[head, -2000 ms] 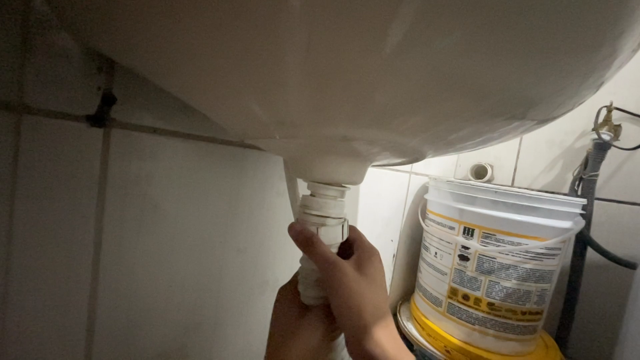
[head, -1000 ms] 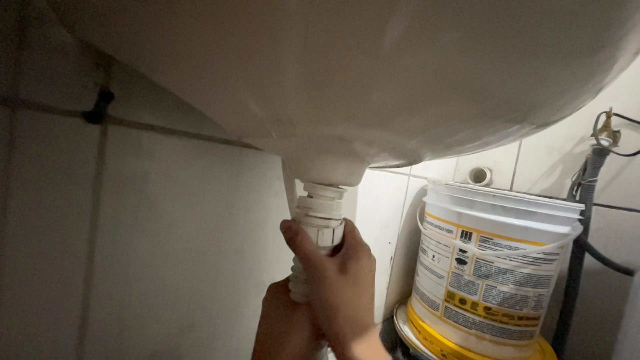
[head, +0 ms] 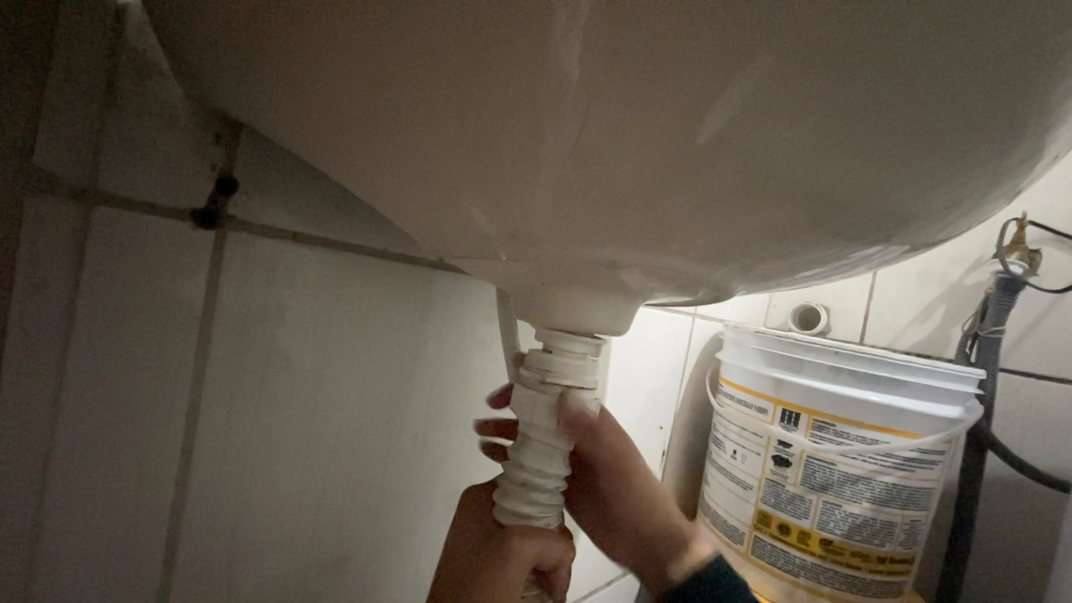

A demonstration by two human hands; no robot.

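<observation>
The underside of a white ceramic washbasin (head: 603,151) fills the upper view. From its outlet hangs a white plastic drain fitting (head: 561,367), joined below to a corrugated flexible drain pipe (head: 532,477). My left hand (head: 507,548) is closed round the lower corrugated part. Higher up, my right hand (head: 615,477) holds the pipe's smooth upper collar, thumb in front and fingertips showing behind on the left. A narrow ring of the fitting shows between the basin outlet and the collar. The pipe's lower end is hidden by my left hand and the frame edge.
Right of the hands stands a white plastic bucket (head: 846,352) with a printed label and wire-like handle. Behind it, a pipe stub (head: 808,318) sticks out of the tiled wall. A grey hose (head: 976,435) runs down from a brass tap (head: 1020,251) at the far right.
My right hand's fingers have loosened and spread round the collar, where they were wrapped closely before. My left hand now shows lower on the corrugated pipe, and more of its ridges are visible.
</observation>
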